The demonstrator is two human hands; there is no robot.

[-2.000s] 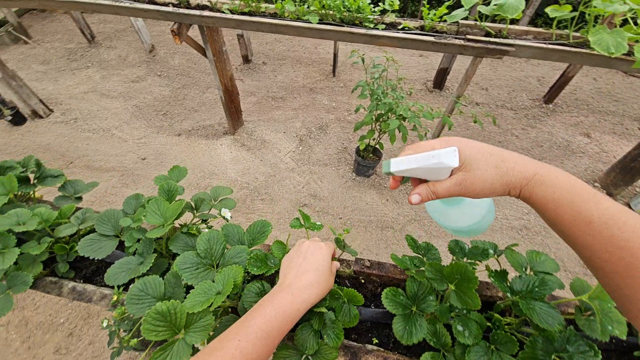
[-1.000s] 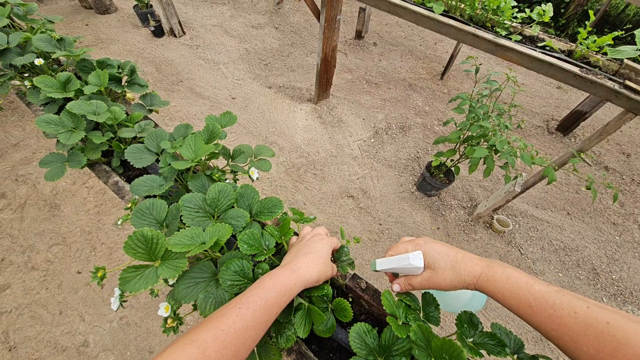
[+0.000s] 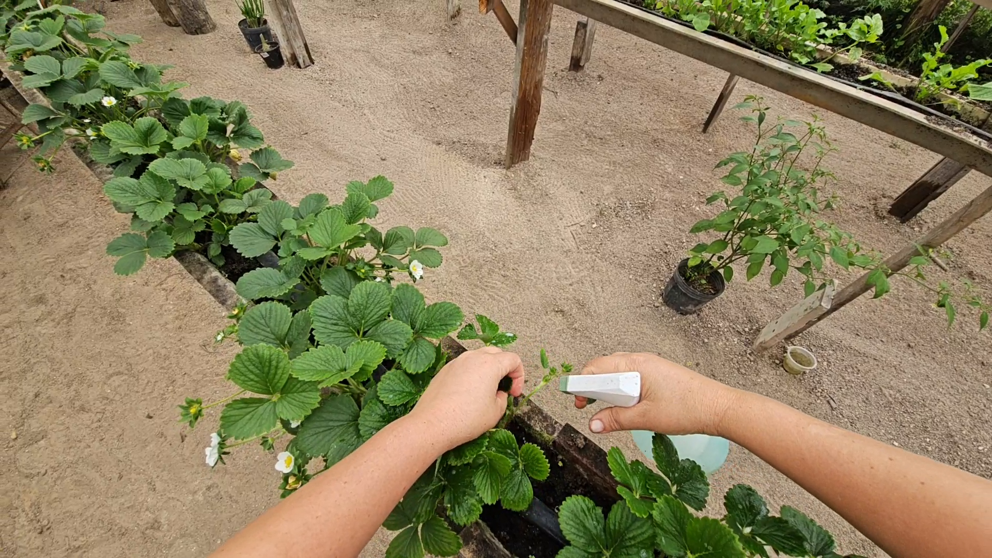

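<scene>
My right hand (image 3: 659, 394) grips a spray bottle by its neck, just right of a strawberry shoot. The white trigger head (image 3: 608, 387) points left, and the pale blue-green bottle body (image 3: 690, 448) hangs below, partly hidden by the hand and leaves. My left hand (image 3: 473, 391) has its fingers curled around a thin strawberry stem (image 3: 536, 386) at the edge of the planter; the fingertips are partly hidden. Strawberry plants (image 3: 341, 333) with white flowers (image 3: 284, 462) surround the left hand. Dark soil (image 3: 554, 484) shows in the wooden planter beneath.
A potted shrub (image 3: 692, 287) stands on the sandy ground beyond my right hand, near a slanted wooden brace (image 3: 876, 275) and a small cup (image 3: 799, 359). A raised wooden bed (image 3: 775, 74) crosses the upper right on posts (image 3: 528, 85). Small black pots (image 3: 254, 32) are at the upper left.
The view has turned markedly. The spray bottle has come down closer to the left hand, its nozzle now beside the shoot. My left hand stays at the plant's stem.
</scene>
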